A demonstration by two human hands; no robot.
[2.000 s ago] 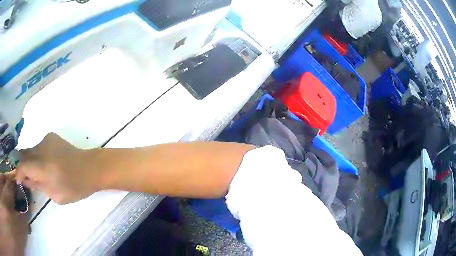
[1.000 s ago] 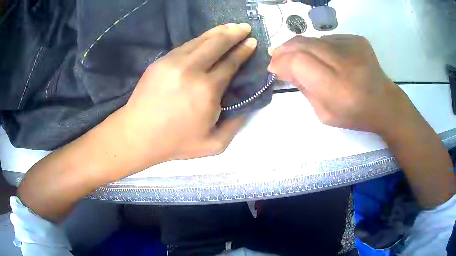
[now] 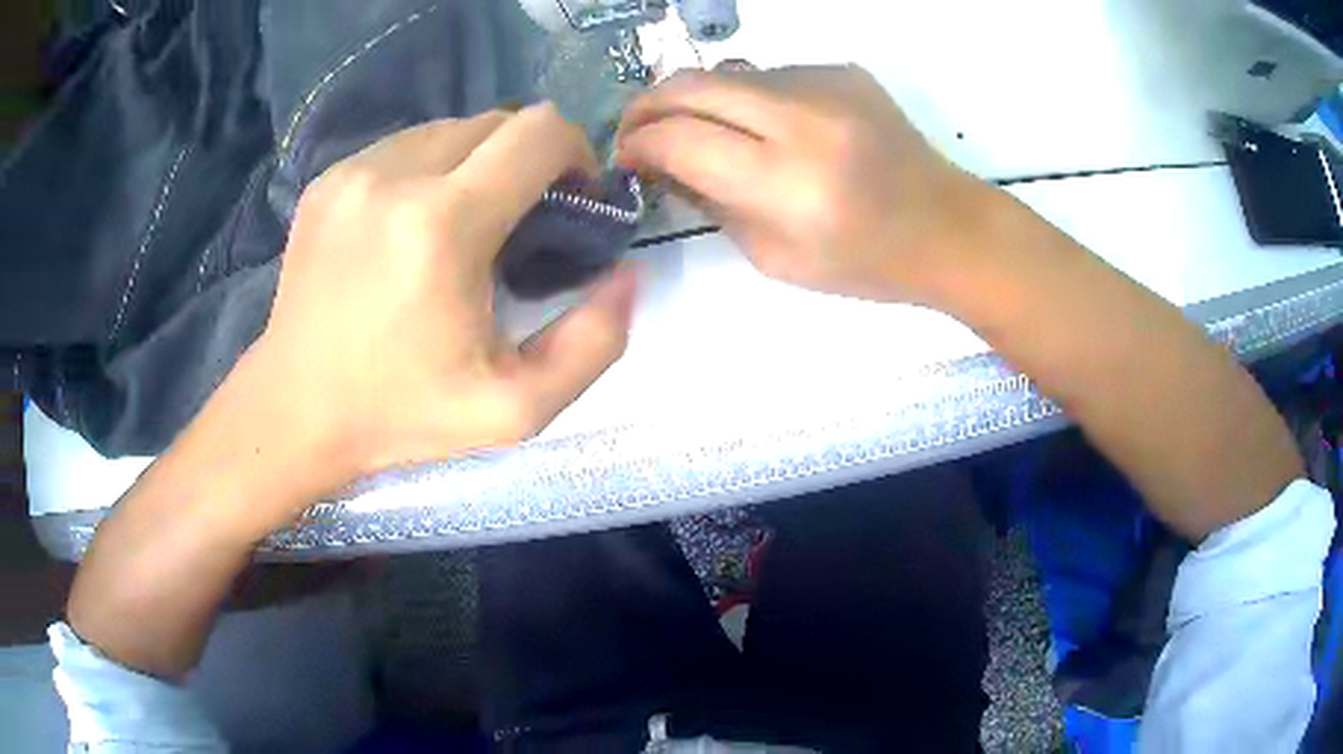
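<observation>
A dark grey garment (image 3: 206,192) with pale topstitching lies on the left of the white table. A metal zip (image 3: 597,206) on dark tape curves between my hands, its end bent up. My left hand (image 3: 413,280) lies on the garment edge and holds the zip part, with the thumb apart below it. My right hand (image 3: 795,177) pinches the zip end just below the presser foot (image 3: 631,59). The fingertips of my right hand are partly blurred, and the needle point cannot be made out.
The white table (image 3: 825,346) has a ruler tape (image 3: 678,457) along its curved front edge. A flat black phone-like rectangle (image 3: 1286,189) lies at the right. Blue plastic (image 3: 1090,589) shows below the table at the right. My dark-clothed legs are below the edge.
The view has shifted, so the table's right side shows more. The zip, a smooth curve one second ago, is now folded up more tightly between my hands. My left thumb is spread further from the fingers.
</observation>
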